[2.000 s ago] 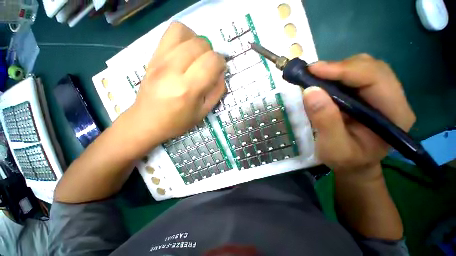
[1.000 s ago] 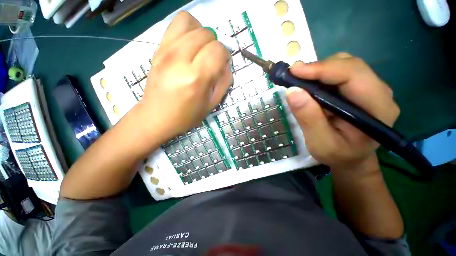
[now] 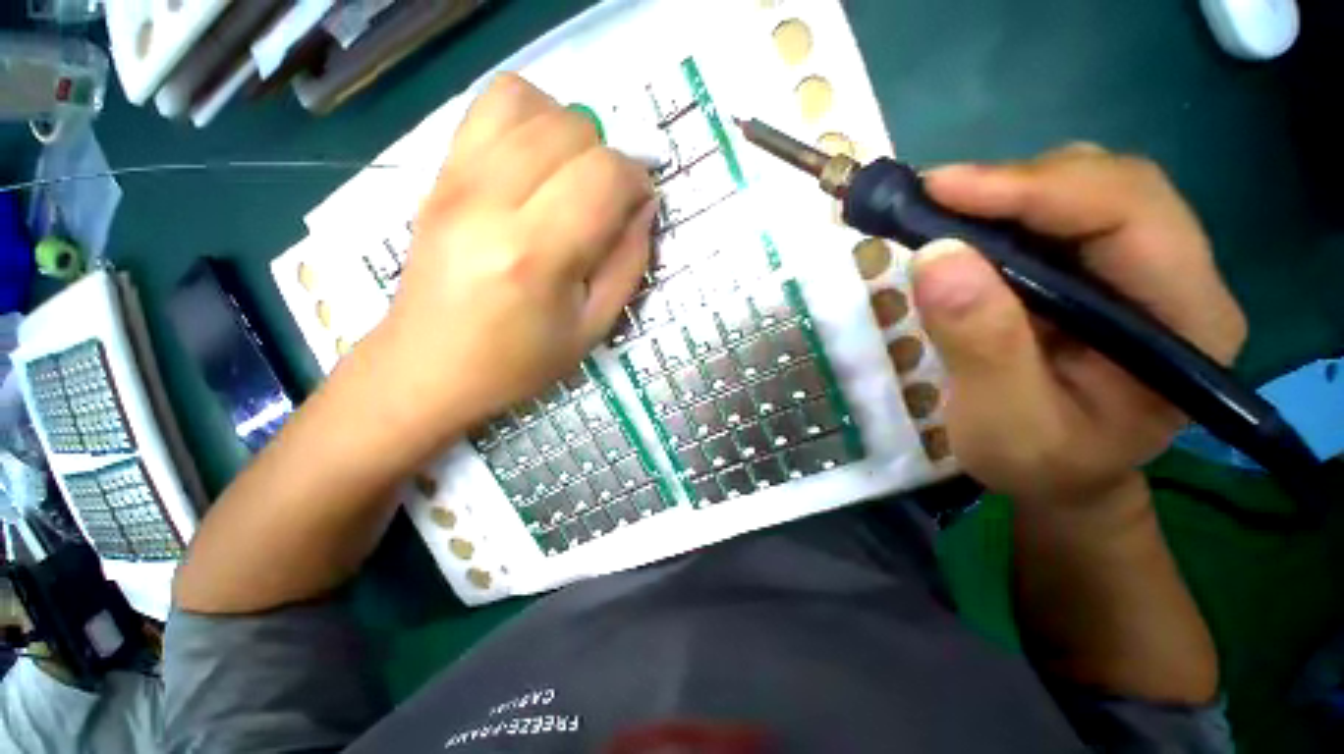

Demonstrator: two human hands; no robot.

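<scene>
A white tray (image 3: 553, 578) lies at a tilt in front of me, with green-edged circuit board panels (image 3: 752, 390) on it; glare whitens the upper panels. My right hand (image 3: 1083, 317) holds a black soldering iron (image 3: 1017, 273). Its metal tip is over the tray's upper right, just right of a panel's green edge. My left hand (image 3: 516, 243) is closed above the upper middle of the tray, with a green band at a finger. A thin solder wire (image 3: 295, 165) runs from it to the left; its fingertips and the wire end are hidden.
Stacked trays (image 3: 280, 52) stand at the back left. A black glossy phone (image 3: 236, 354) lies left of the tray. Another white tray with panels (image 3: 81, 398) is at the far left. A white rounded object (image 3: 1253, 22) is at the top right, and a light blue sheet (image 3: 1309, 413) at the right.
The iron tip has moved right and slightly up, away from the panel's middle, with my right hand. My left hand sits slightly lower and left. The view has shifted slightly.
</scene>
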